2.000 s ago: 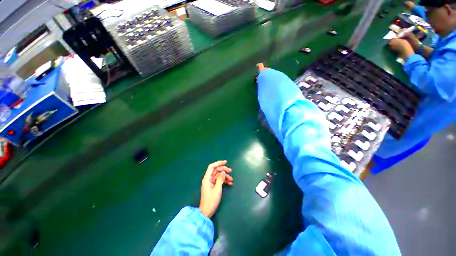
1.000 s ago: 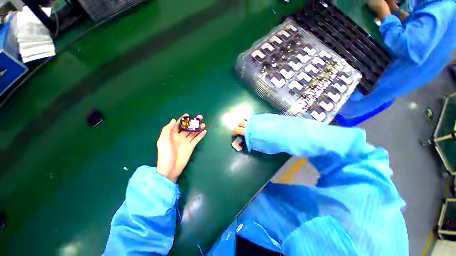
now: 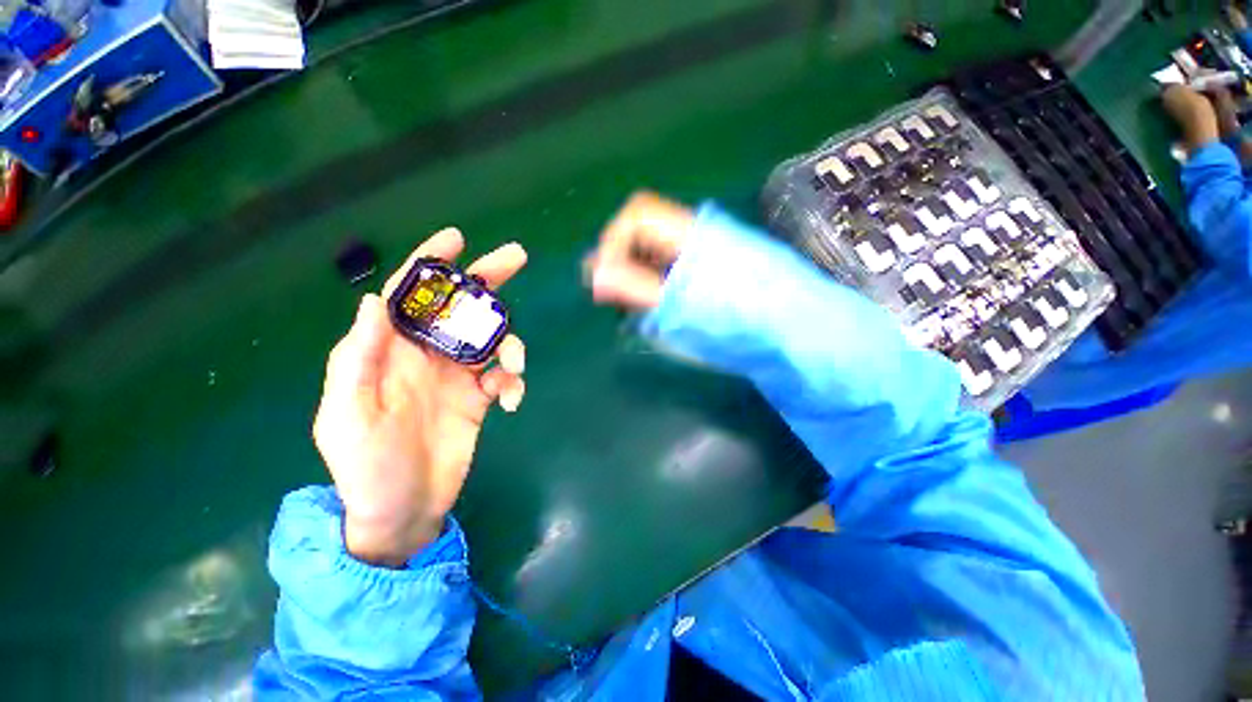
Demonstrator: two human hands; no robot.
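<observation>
My left hand (image 3: 405,398) is palm up and holds an open black device housing (image 3: 448,313) in its fingers. Gold electronics and a white rectangle show inside the housing. My right hand (image 3: 640,254) is to the right of the housing, apart from it, above the green bench (image 3: 604,398). It is blurred, with its fingers curled, and I cannot tell whether it holds anything. A clear blister tray (image 3: 947,240) with rows of white-and-dark modules lies to the right, beyond my right sleeve.
A black parts tray (image 3: 1092,199) lies beyond the clear tray. A black housing (image 3: 357,262) lies behind my left hand, another dark part (image 3: 45,454) at far left. A blue box-shaped unit (image 3: 117,89) and white paper (image 3: 256,34) are at back left. Another person's hand (image 3: 1192,113) is at right.
My left hand has raised the housing nearer the camera and opened its palm more. My right hand has moved away from the bench surface, where it was at a small module that no longer shows there.
</observation>
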